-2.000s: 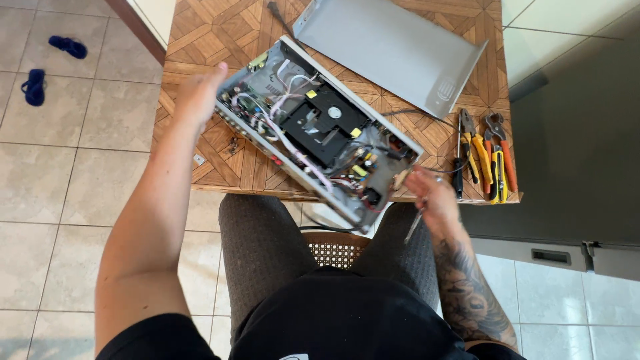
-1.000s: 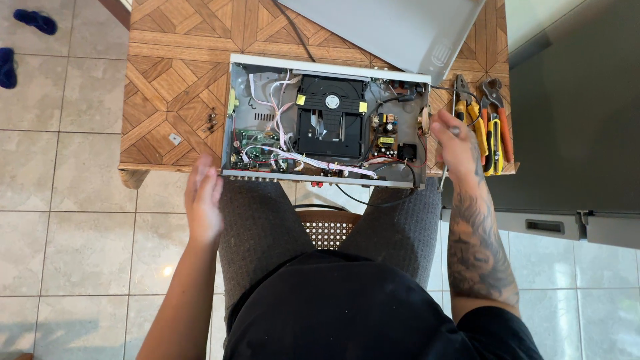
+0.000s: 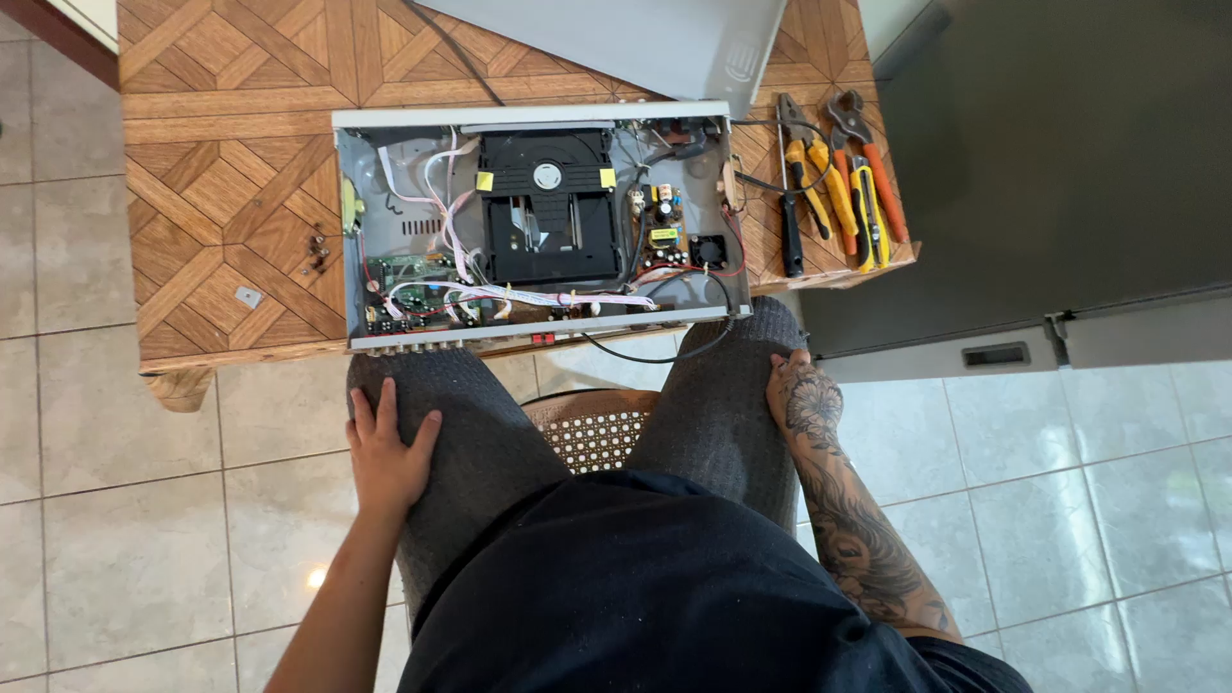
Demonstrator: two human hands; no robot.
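My left hand (image 3: 390, 457) rests on my left thigh with fingers spread and nothing in it. My right hand (image 3: 804, 395) lies at the outer side of my right thigh, fingers curled; whether it holds anything cannot be told. Beyond both hands, an uncovered disc player chassis (image 3: 529, 337) sits at the table's near edge. Inside are a black disc drive (image 3: 549, 212), a green circuit board (image 3: 414, 279) at left, a power supply board (image 3: 664, 231) and a small black fan (image 3: 707, 251) at right. White ribbon cables (image 3: 539, 295) run along the near side.
On the wooden table (image 3: 231, 106), a grey metal cover (image 3: 626, 38) lies behind the chassis. At right are a black-handled screwdriver (image 3: 790, 231), yellow-handled pliers (image 3: 813, 192), orange-handled pincers (image 3: 881, 188) and a yellow utility knife (image 3: 866, 217). Screws (image 3: 318, 250) and a small metal plate (image 3: 247, 296) lie left.
Both hands have left the chassis sides and come down to my thighs. The chassis, tilted two seconds ago, now sits nearly square to the table edge.
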